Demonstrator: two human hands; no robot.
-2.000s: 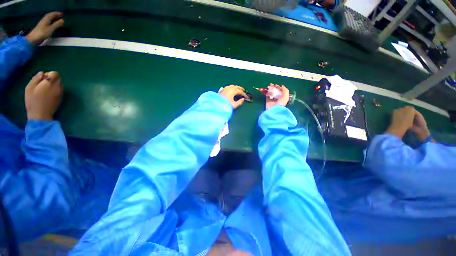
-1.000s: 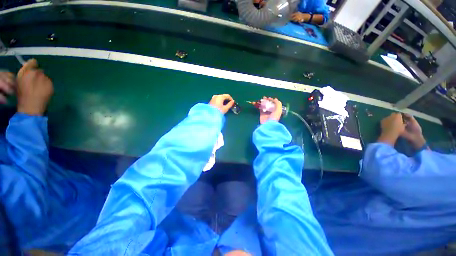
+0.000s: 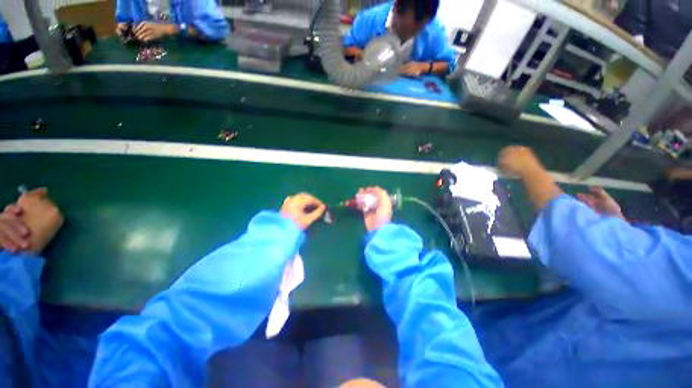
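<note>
My left hand (image 3: 300, 211) holds a small dark and silver workpiece (image 3: 327, 217) in its fingertips above the green bench. My right hand (image 3: 377, 209) is wrapped around a dispensing syringe (image 3: 366, 202) with pinkish contents. Its thin needle points left toward the workpiece; whether they touch is too small to tell. A clear air hose (image 3: 444, 225) curves from the syringe's rear toward the black controller. A crumpled white wiping cloth (image 3: 284, 297) lies by my left sleeve at the bench's front edge.
The black controller (image 3: 472, 214) with a red light and a white wipe (image 3: 475, 182) stands right of my hands. Beyond the white strip (image 3: 265, 156) lie spaced units (image 3: 228, 135). A neighbour's arm (image 3: 540, 180) reaches in at right; another person's hands (image 3: 32, 221) are at left.
The view has tilted up, so my hands and the bench sit lower and people across the line show. The right neighbour's hand has reached out toward the strip. My hands still hold workpiece and syringe.
</note>
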